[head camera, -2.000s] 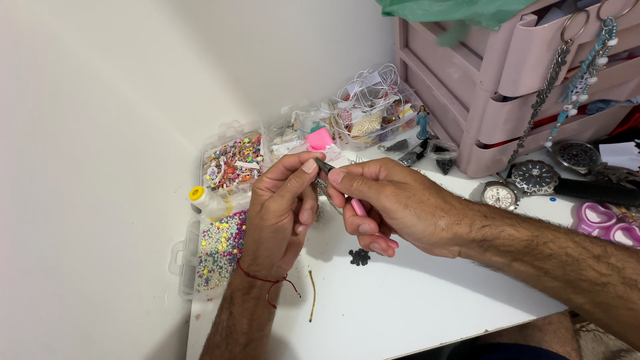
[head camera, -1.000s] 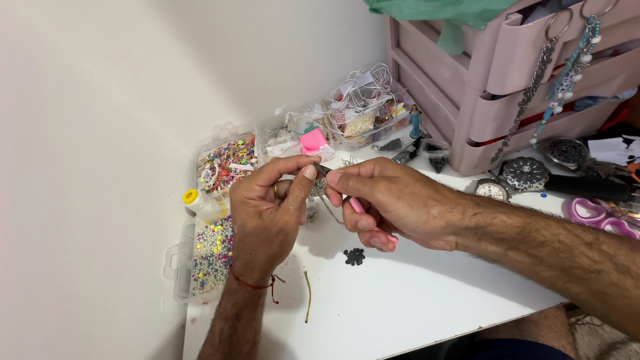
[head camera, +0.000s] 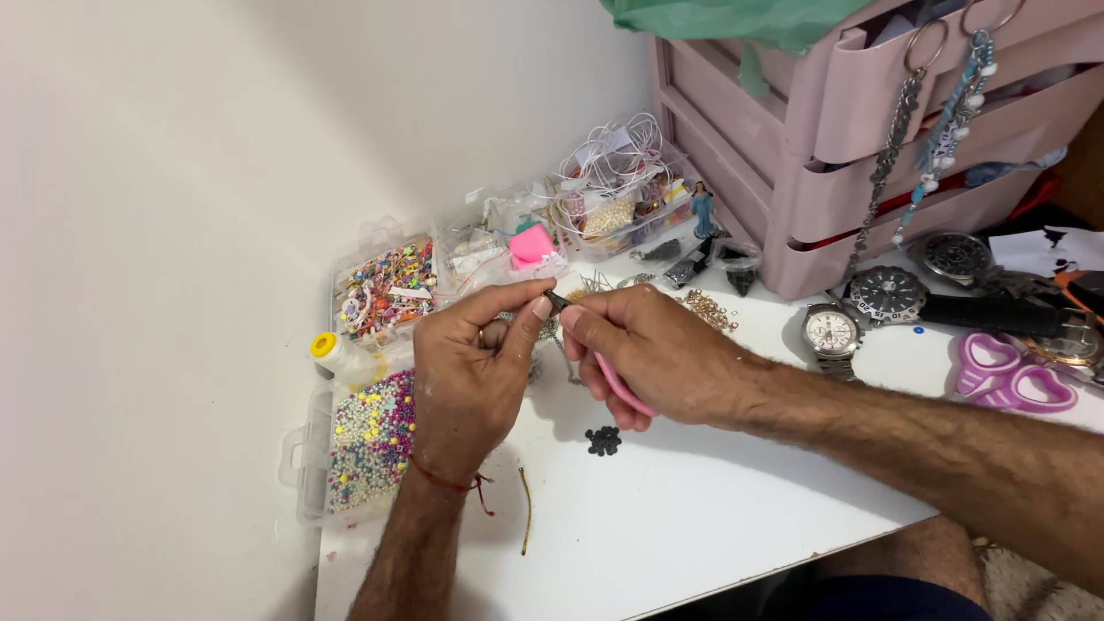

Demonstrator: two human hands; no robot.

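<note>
My right hand (head camera: 651,354) grips pliers with pink handles (head camera: 623,388), their dark jaws pointing left. At the jaw tips, my left hand (head camera: 479,371) pinches something small between thumb and forefinger; the fingers mostly hide it. Behind and below the hands, a silver metal chain (head camera: 567,358) lies on the white table. A small cluster of black beads or discs (head camera: 603,441) lies below my right hand. Nearer the table's front is a thin gold-coloured strip (head camera: 525,511), right of my left wrist.
Bead boxes (head camera: 315,457) and a thread spool (head camera: 345,358) stand at left. A pink drawer unit (head camera: 798,172) rises behind. Gold-coloured rings (head camera: 709,310), watches (head camera: 831,332) and purple-handled scissors (head camera: 1013,375) lie at right. The table's front edge (head camera: 776,573) runs below my right arm.
</note>
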